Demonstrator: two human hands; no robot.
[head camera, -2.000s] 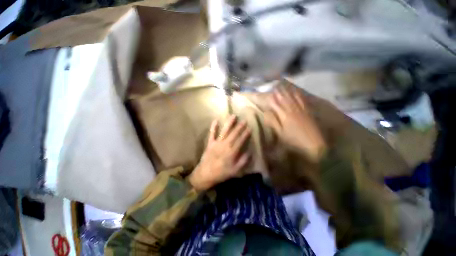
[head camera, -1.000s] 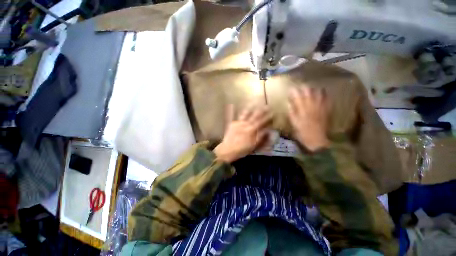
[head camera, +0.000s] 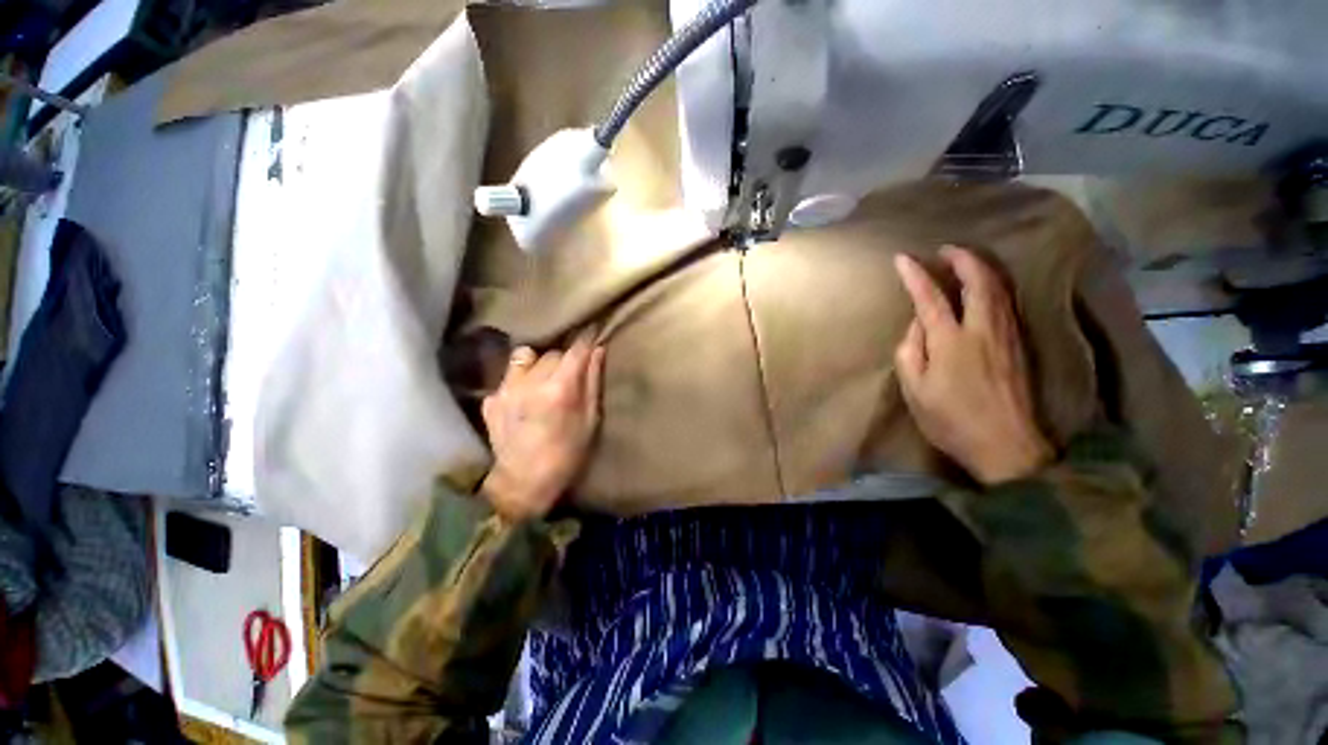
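Observation:
Brown fabric panels (head camera: 670, 400) lie spread under the white sewing machine head (head camera: 874, 102). A thin dark seam (head camera: 757, 349) runs from the presser foot (head camera: 749, 233) down toward the front edge. My left hand (head camera: 546, 422) is closed on the brown cloth at a fold left of the seam, fingertips partly hidden. My right hand (head camera: 966, 364) lies flat on the cloth right of the seam, fingers apart, not gripping. The pale side of a panel (head camera: 342, 320) drapes at the left. The machine lamp (head camera: 561, 186) lights the cloth by the needle area.
A tray (head camera: 299, 619) at the lower left holds a black phone (head camera: 198, 542) and red-handled scissors (head camera: 267, 645). Dark cloth (head camera: 66, 349) hangs over the grey surface at the far left. A brown cardboard box (head camera: 1289, 466) stands at the right. The striped apron (head camera: 728, 597) is below the cloth.
My left hand has moved left, away from the seam, and taken hold of the cloth. My right hand has moved slightly right of the seam. More of the seam shows in front of the presser foot.

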